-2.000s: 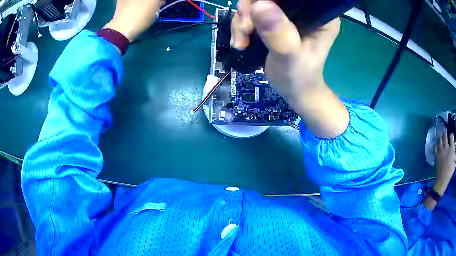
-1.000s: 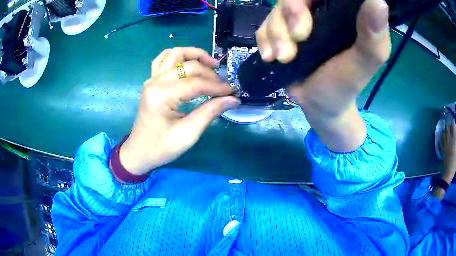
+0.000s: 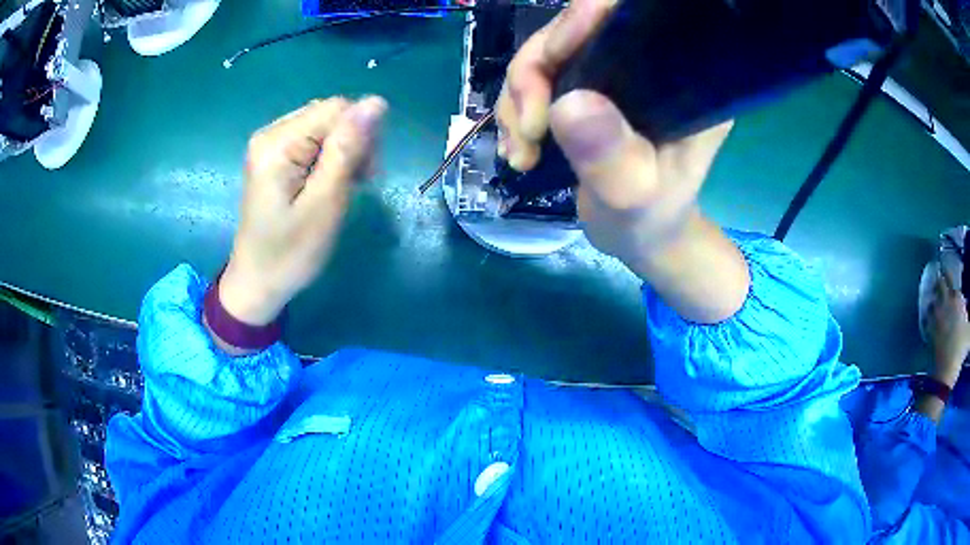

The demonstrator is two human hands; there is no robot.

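The half-built unit (image 3: pixel 468 197) lies at the upper centre, with a white frame edge and dark inside, on a round white base (image 3: pixel 516 240). Thin leads (image 3: pixel 457 157) stick out from its left side. My right hand (image 3: pixel 628 176) grips a thick black electric screwdriver (image 3: pixel 707 69) over the unit. The tool and hand hide most of the unit and the tool's tip. My left hand (image 3: pixel 298 186) is left of the unit, above the bench, with fingers curled together and blurred; I cannot tell if a tiny piece is in them.
Waiting units (image 3: pixel 27 75) stand at upper left on white bases. A blue screw bin (image 3: pixel 372 9) is cut off at the top edge. A dark cable lies below it. The black tool cord (image 3: pixel 835 144) hangs at right. Another person's hand (image 3: pixel 947 319) is at far right. A tray (image 3: pixel 101 373) is below the bench edge.
My left hand has moved from the unit's lower left side up and away to the left, its fingers closing together. My right hand and the screwdriver have shifted slightly left over the unit.
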